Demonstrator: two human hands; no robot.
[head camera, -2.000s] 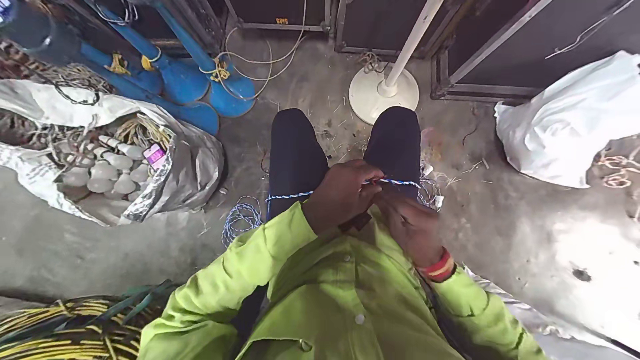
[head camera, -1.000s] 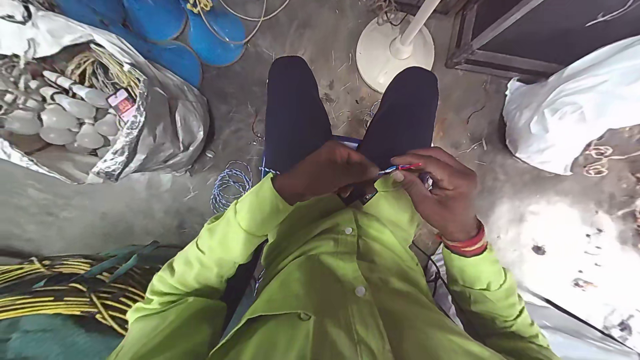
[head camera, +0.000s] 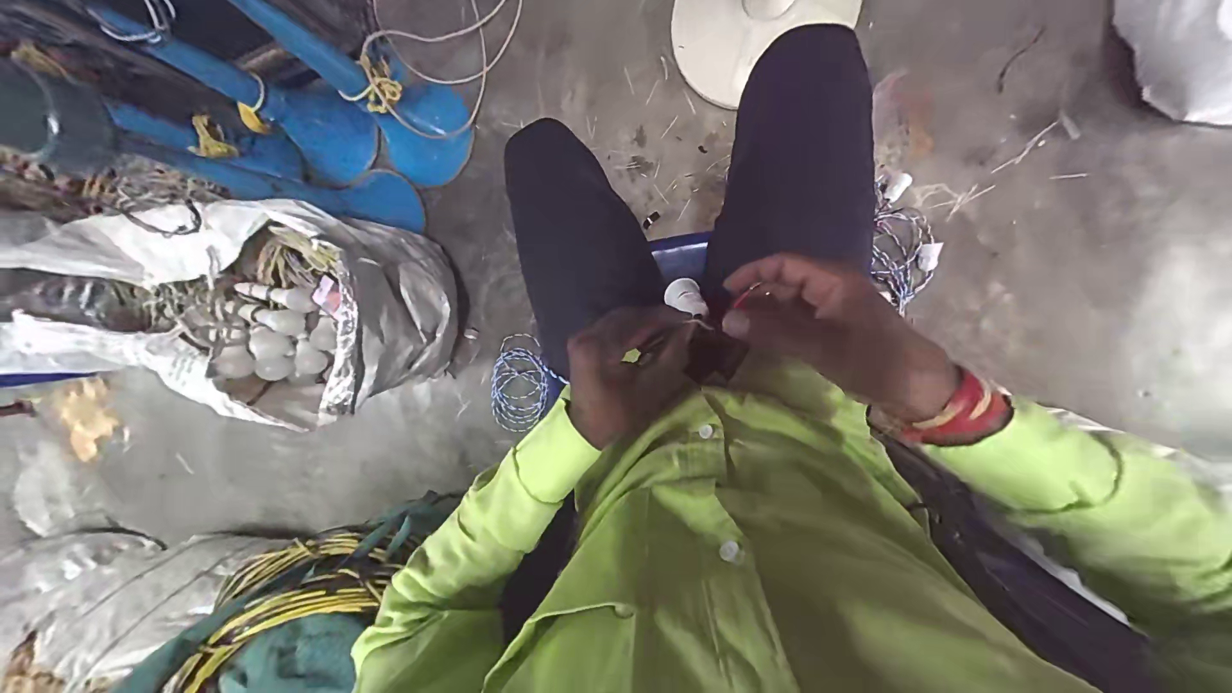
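Observation:
My left hand (head camera: 626, 371) is closed at my lap around a white bulb holder (head camera: 685, 296) or similar white fitting, whose lower part the fingers hide. Close to its right, my right hand (head camera: 818, 322) has thumb and forefinger at a thin red wire (head camera: 749, 295). A coil of blue and white twisted wire (head camera: 520, 383) lies on the floor beyond my left thigh. Past my right thigh is a tangle of twisted wires (head camera: 900, 250) with small white fittings.
A white woven sack (head camera: 404, 308) of light bulbs (head camera: 274, 342) stands at the left. Behind it are blue round-based poles (head camera: 423, 135). A white round base (head camera: 712, 58) is ahead, a coil of yellow and black cable (head camera: 289, 597) lower left, another white sack (head camera: 1179, 58) upper right.
The blue and white wire stretched across my thighs two seconds ago is gone from there. A white fitting now shows at my left hand. The view has shifted.

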